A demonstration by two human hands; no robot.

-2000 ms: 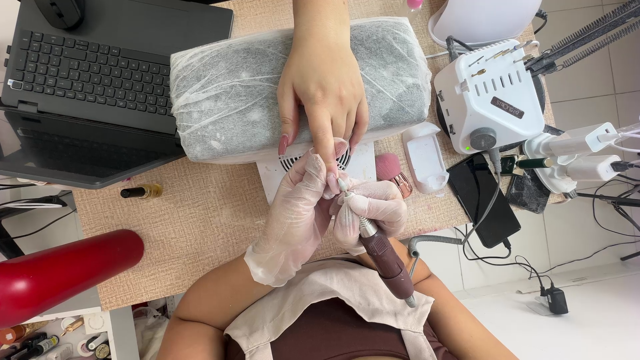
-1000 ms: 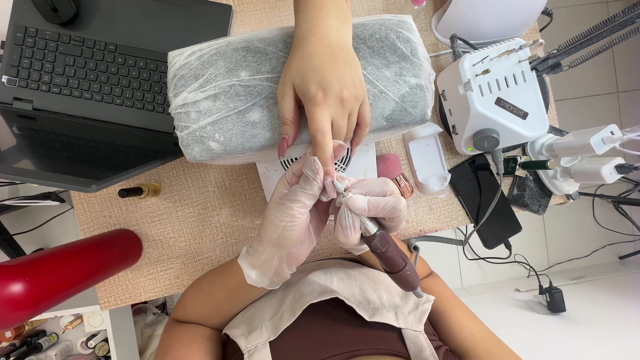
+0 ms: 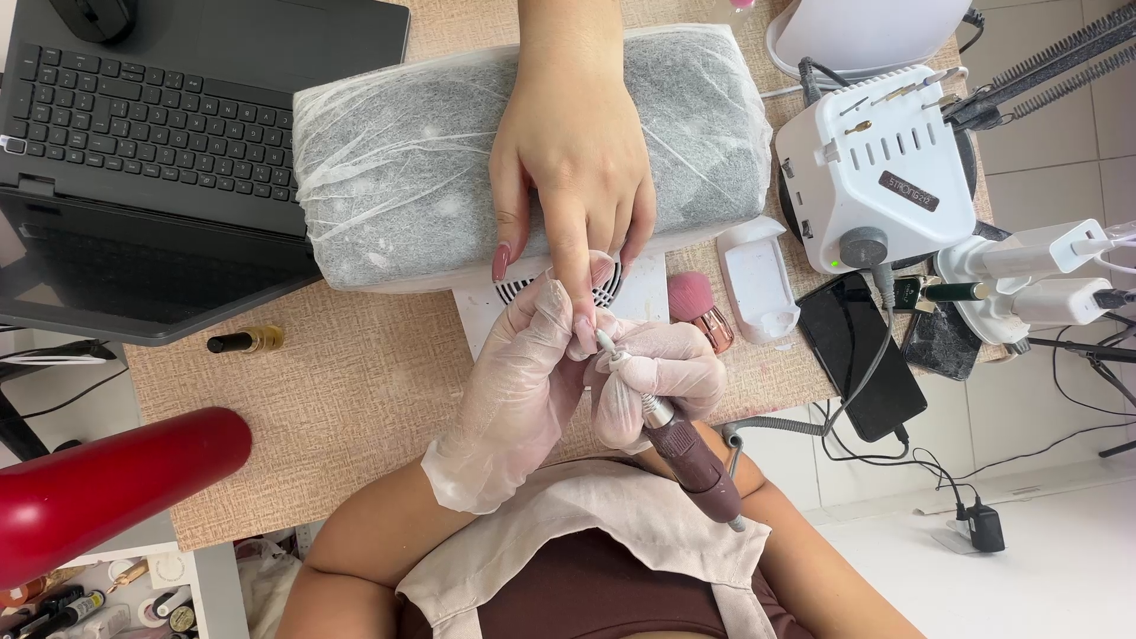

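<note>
Another person's hand reaches down over a wrapped grey hand rest, one finger extended. My left hand, in a translucent glove, grips the tip of that finger. Gloved as well, my right hand is closed around a brown electric nail drill handpiece, its bit at the fingernail. Whether the bit touches the nail I cannot tell. Beneath the fingers lies a white dust collector with a round grille, partly hidden by the hands. The other person's thumb has a dusty-pink nail.
A laptop and a small bottle are at left, above a red cylindrical object. At right are a pink brush, a white tray, the drill's control unit, a phone and cables.
</note>
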